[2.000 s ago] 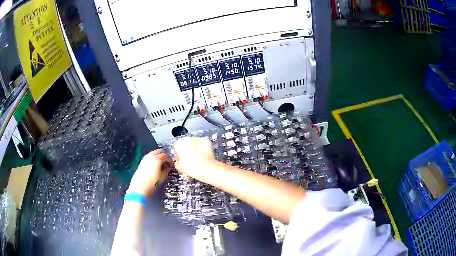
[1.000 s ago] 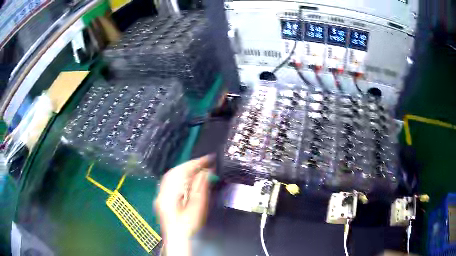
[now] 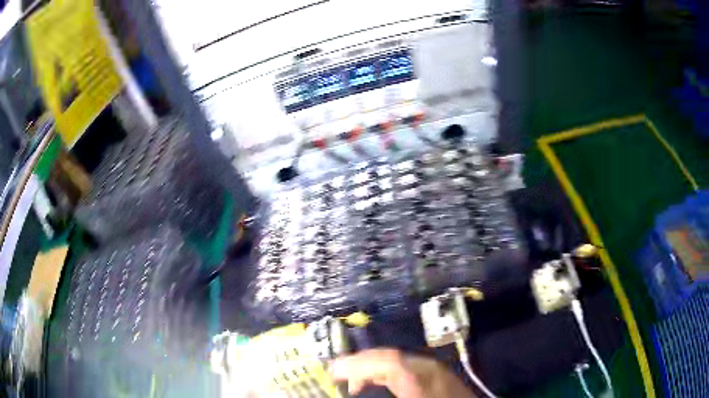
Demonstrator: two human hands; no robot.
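Observation:
Cream test fixtures stand in a row in front of the tray: one at the far left (image 3: 225, 354), one beside my hand (image 3: 328, 339), one right of centre (image 3: 445, 319) and one at the right (image 3: 555, 286). White cables run from the two right ones. My right hand (image 3: 392, 371) is blurred at the bottom edge, its fingers pointing left, close to the second fixture; whether it holds anything is unclear. My left hand is not in view. The clear blister tray (image 3: 373, 233) holds rows of small circuit boards.
Behind the tray is the test rack (image 3: 459, 85) with blurred blue displays and red-and-black leads. Tray stacks (image 3: 117, 288) and a yellow sign (image 3: 74, 70) are at left. A blurred yellow patterned patch (image 3: 289, 364) lies beside the second fixture. Blue crates (image 3: 680, 264) stand at right.
The view has swung left and back right. My left hand, seen beside the left fixture a second ago, is out of view. My right hand has come in at the bottom.

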